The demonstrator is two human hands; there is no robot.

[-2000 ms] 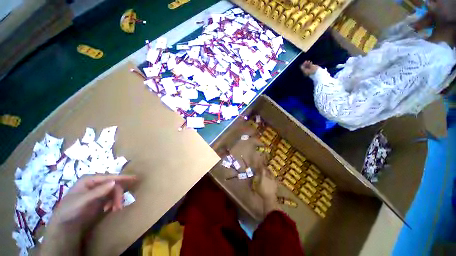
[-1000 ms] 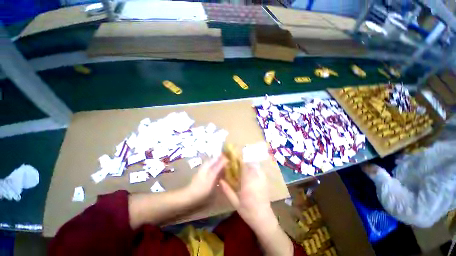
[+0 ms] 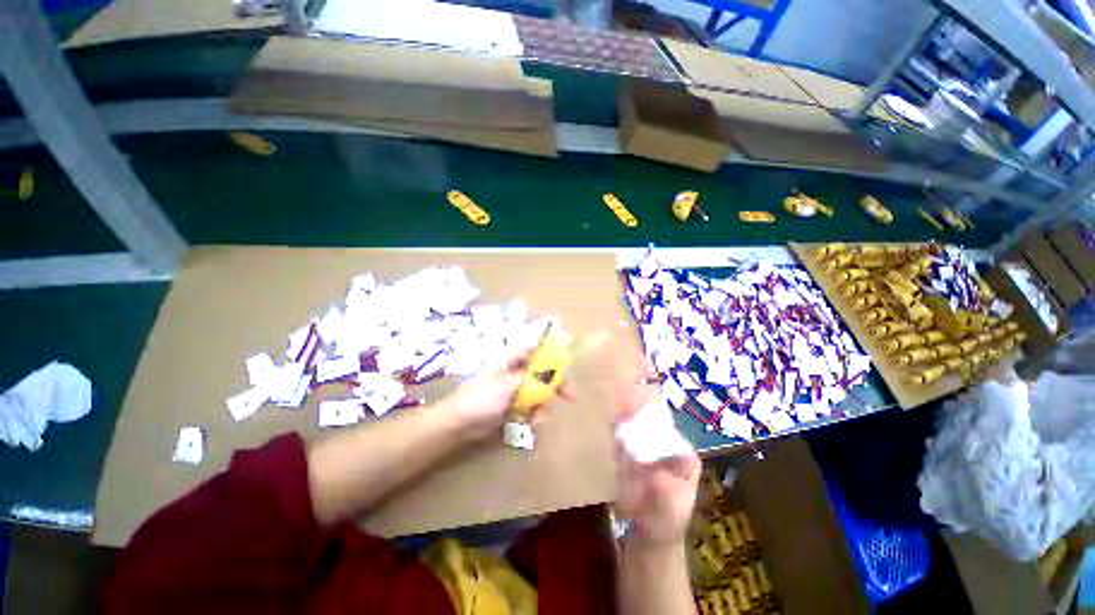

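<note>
My left hand (image 3: 490, 399) holds a yellow housing (image 3: 548, 368) with dark openings over the cardboard sheet (image 3: 480, 490). A small white piece (image 3: 519, 435) shows just below the housing; I cannot tell if it hangs from it. My right hand (image 3: 658, 481) is apart from the left, at the sheet's right edge, with a white item (image 3: 652, 433) in its fingers, blurred. A loose pile of white pieces (image 3: 396, 330) with red and dark leads lies on the sheet, left of and behind my left hand.
A supply heap of white pieces (image 3: 751, 342) lies right of the sheet. Beyond it is a tray of yellow housings (image 3: 919, 342). A carton (image 3: 787, 517) with yellow housings stands below right. Yellow pieces (image 3: 468, 207) lie along the green belt. A crumpled white cloth (image 3: 46, 402) lies left. A coworker's pale sleeve (image 3: 1009, 463) is right.
My hands were together at the yellow housing; my right hand has moved away to the right with the white item. The left still holds the housing. Earlier, the view was turned towards the carton.
</note>
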